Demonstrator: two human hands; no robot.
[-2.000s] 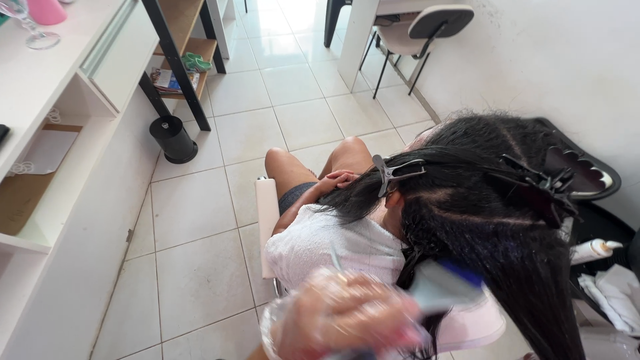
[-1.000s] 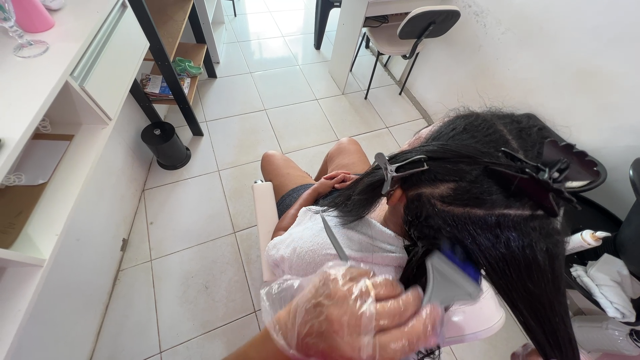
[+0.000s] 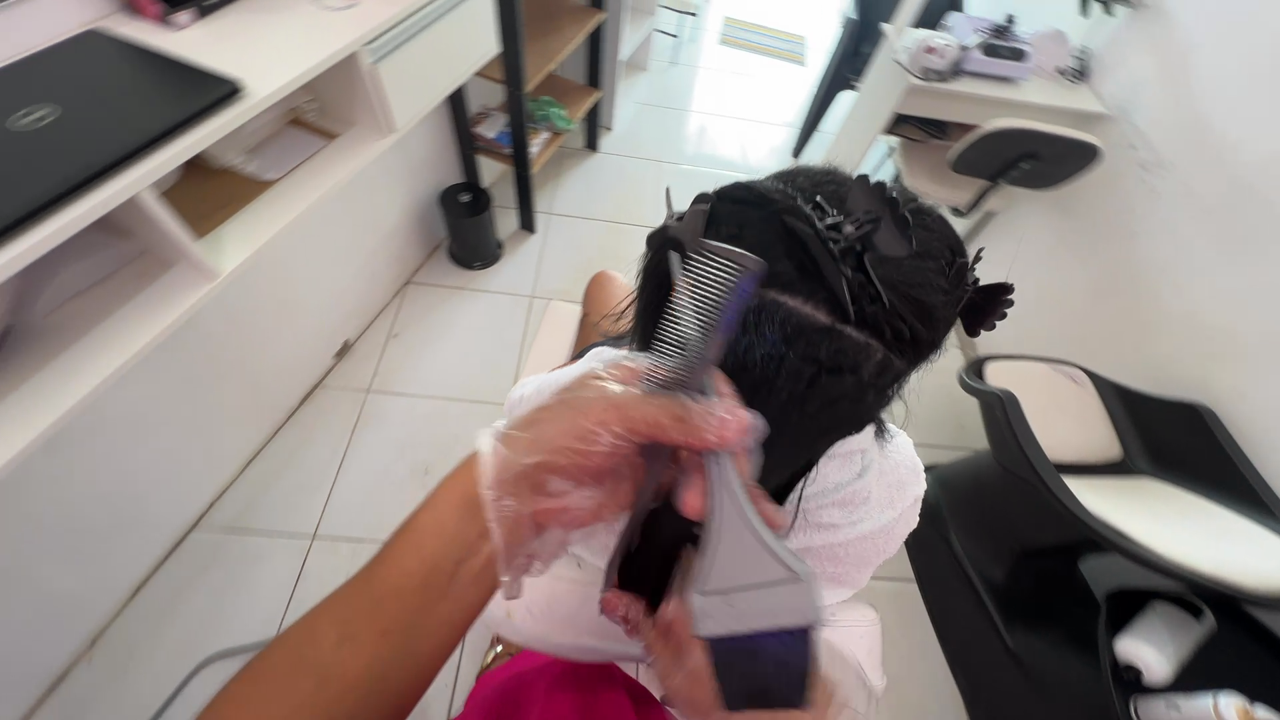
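My left hand (image 3: 620,450), in a clear plastic glove, is closed round a grey comb (image 3: 705,310) with its teeth upward. A grey tint brush (image 3: 750,560) points down from the same fingers, its bristles dark purple. My right hand (image 3: 690,650), gloved and blurred, is low behind the brush by a dark lock of hair; its grip is unclear. Beyond both hands is a seated person's black hair (image 3: 810,370), parted, with black clips (image 3: 870,230) on top and a grey clip (image 3: 685,225) at the left. A white towel (image 3: 865,500) covers the shoulders.
On the left runs a white counter (image 3: 300,50) with a black laptop (image 3: 100,115). A black bin (image 3: 470,225) stands by the shelves. At the right are a black and white chair (image 3: 1060,410) and a black trolley holding bottles (image 3: 1165,640). A desk chair (image 3: 1025,155) stands beyond.
The view has shifted markedly round the seated person. My left hand has brought the brush from a sideways pose to bristles down. The comb and my right hand now show plainly.
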